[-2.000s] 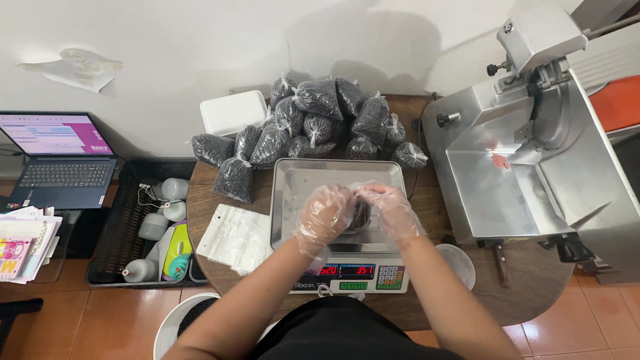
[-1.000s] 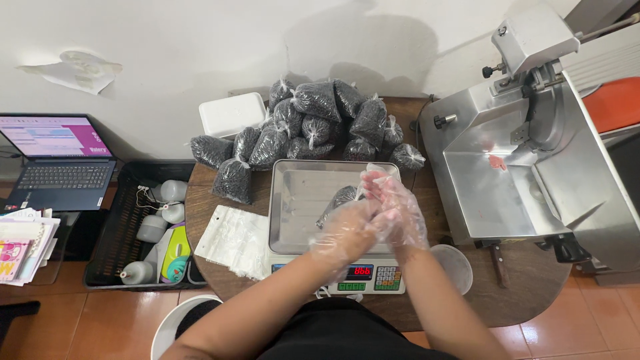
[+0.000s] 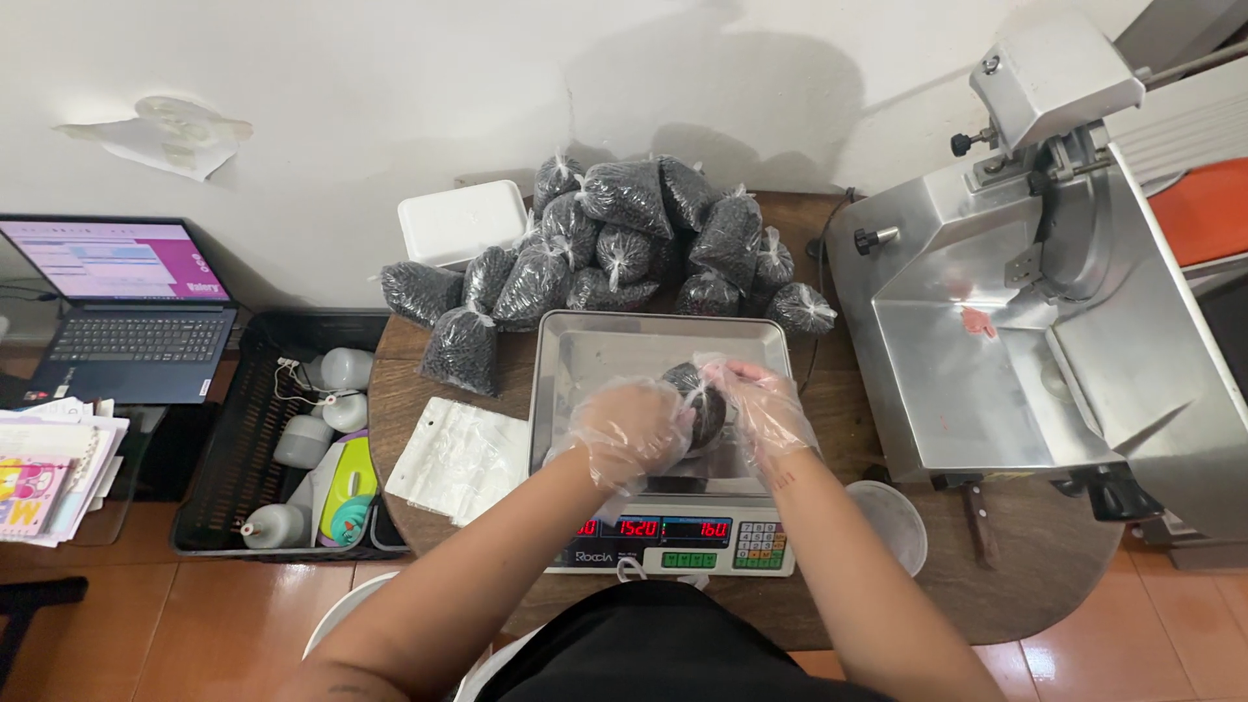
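Observation:
A clear plastic bag of dark pellets [image 3: 709, 421] is between my hands over the steel pan of a digital scale [image 3: 575, 341]. My left hand [image 3: 632, 429], in a clear disposable glove, grips its left side near the neck. My right hand [image 3: 759, 400], gloved the same way, pinches the bag's gathered top. The fingertips of both hands are partly hidden by the film. Red digits glow on the scale's display [image 3: 673, 528]. Behind the pan is a pile of knotted bags of dark pellets [image 3: 629, 200]. A stack of flat clear bags [image 3: 458, 458] lies left of the scale.
At the right stands a metal slicer [image 3: 955, 390], with a knife [image 3: 980, 526] below it. A round plastic tub [image 3: 889, 526] is right of the scale. A white foam tray [image 3: 463, 222] lies behind. Left are a black crate [image 3: 219, 448] with bottles and a laptop [image 3: 127, 336].
One second ago my hands were together above the pan's right side, with the bag lying in the pan. Now they are apart and hold the bag between them.

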